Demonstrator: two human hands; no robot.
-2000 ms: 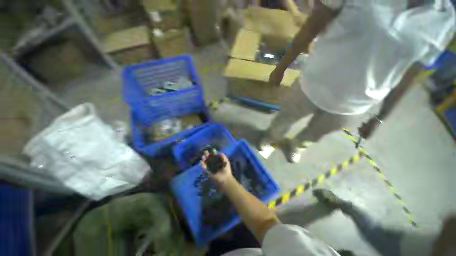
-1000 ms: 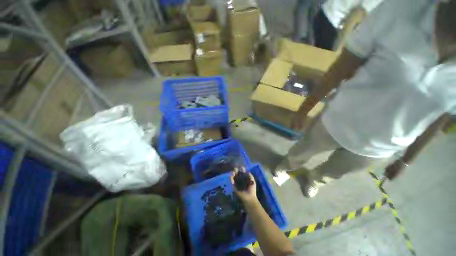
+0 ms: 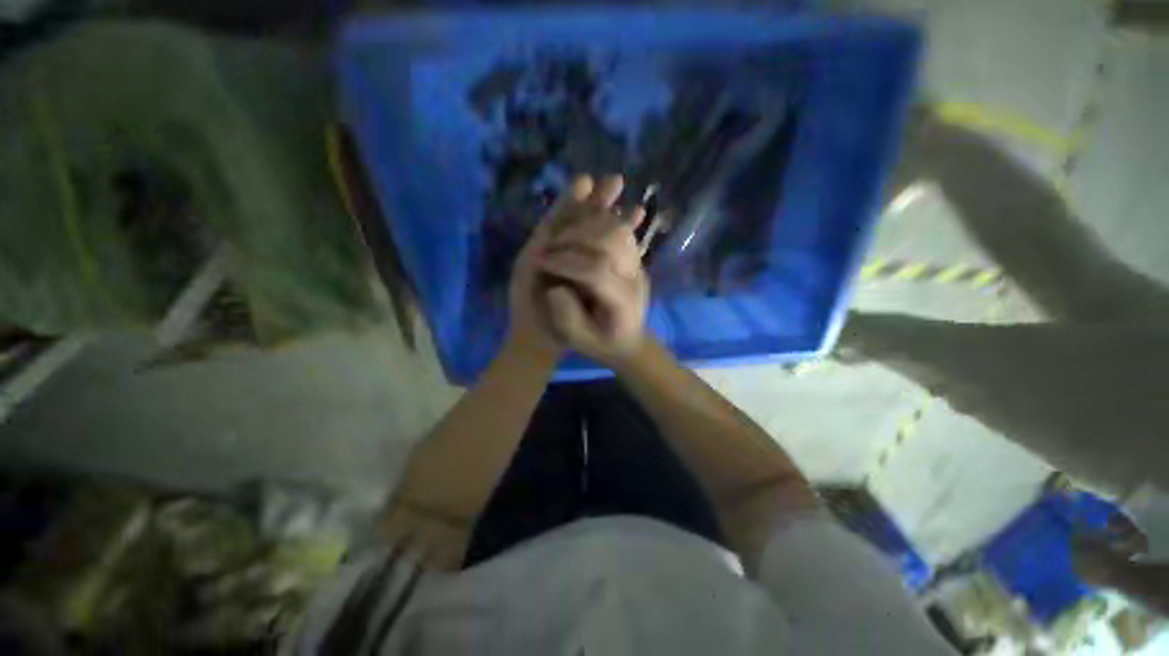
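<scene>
A blue tote [image 3: 846, 192] lies in front of me, with a loose heap of small black parts [image 3: 538, 115] in it. My left hand [image 3: 545, 276] and my right hand [image 3: 609, 282] are pressed together over the tote's near side. Their fingers overlap and point toward the parts. The picture is blurred, so I cannot tell whether any parts are between the palms or which palm lies on top. A few bright glints show on the dark parts to the right of the hands.
A dull green woven sack [image 3: 141, 180] is left of the tote. Blurred yellowish packets [image 3: 167, 564] lie low at left. Another person's arm [image 3: 1013, 372] reaches in from the right. Yellow-black tape [image 3: 942, 273] marks the floor, and a blue container [image 3: 1051, 551] is low at right.
The view has turned down to the tote. Earlier one hand held black parts in its palm; now both hands are together over the tote. The crates, carton and white sack have left view.
</scene>
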